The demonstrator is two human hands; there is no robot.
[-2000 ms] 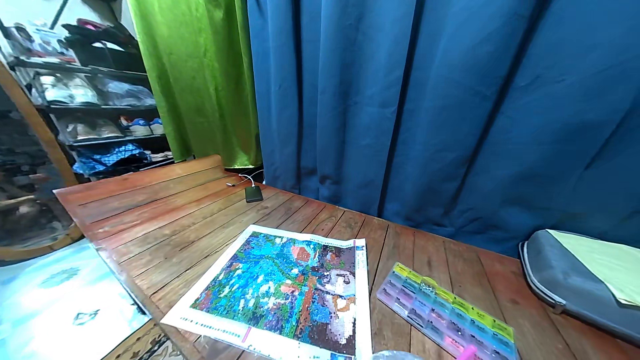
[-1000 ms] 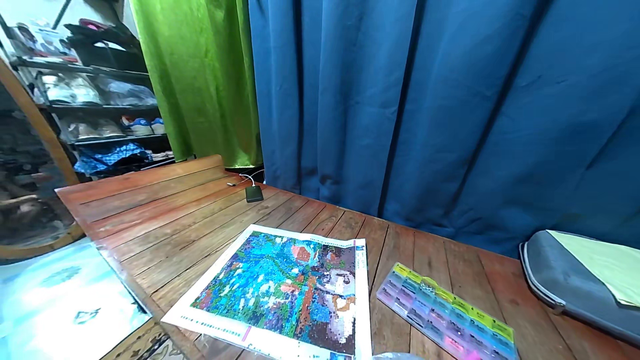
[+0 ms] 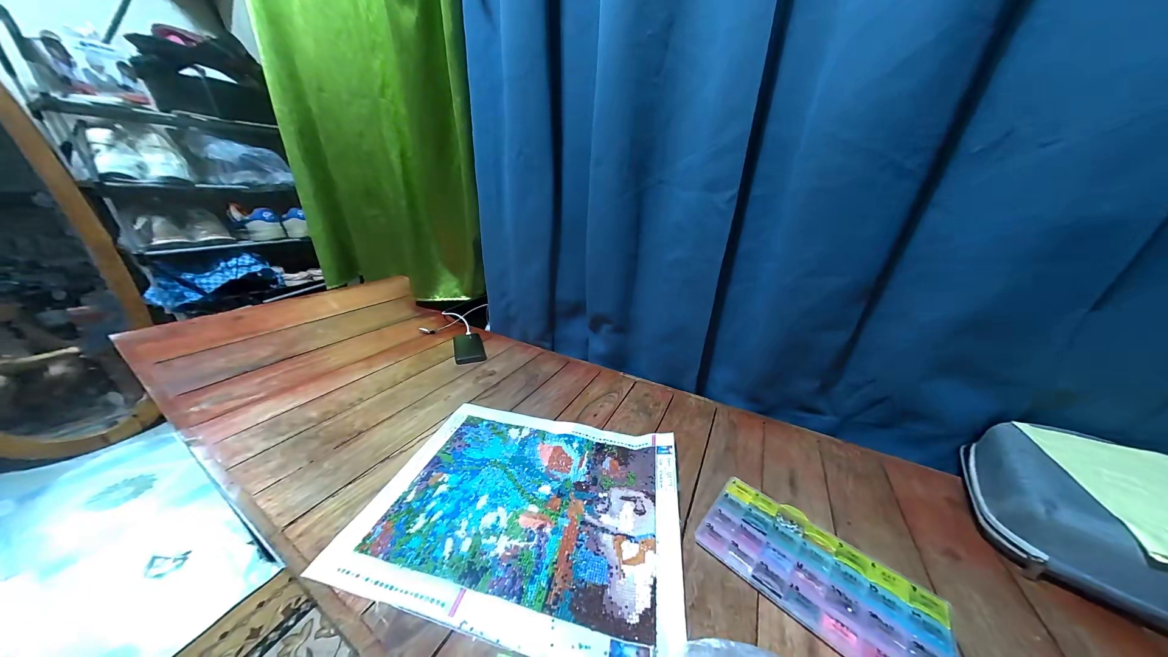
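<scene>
Neither my left hand nor my right hand shows in the head view. A diamond painting canvas (image 3: 538, 520) with white margins lies flat on the wooden plank table (image 3: 347, 411), its picture largely covered in blue, green, brown and white pieces. To its right sits a clear compartment organizer box (image 3: 821, 575) with yellow, teal, purple and pink sections that bear writing. Between them, at the bottom edge, the rim of a pale, translucent object (image 3: 725, 648) is cut off by the frame.
A black power bank or similar device (image 3: 469, 349) with a white cable rests near the curtains. A gray zippered case (image 3: 1068, 511) with a pale green sheet (image 3: 1109, 484) is at right. Blue (image 3: 620, 182) and green curtains (image 3: 374, 137) hang behind. A shoe rack (image 3: 182, 187) stands at left.
</scene>
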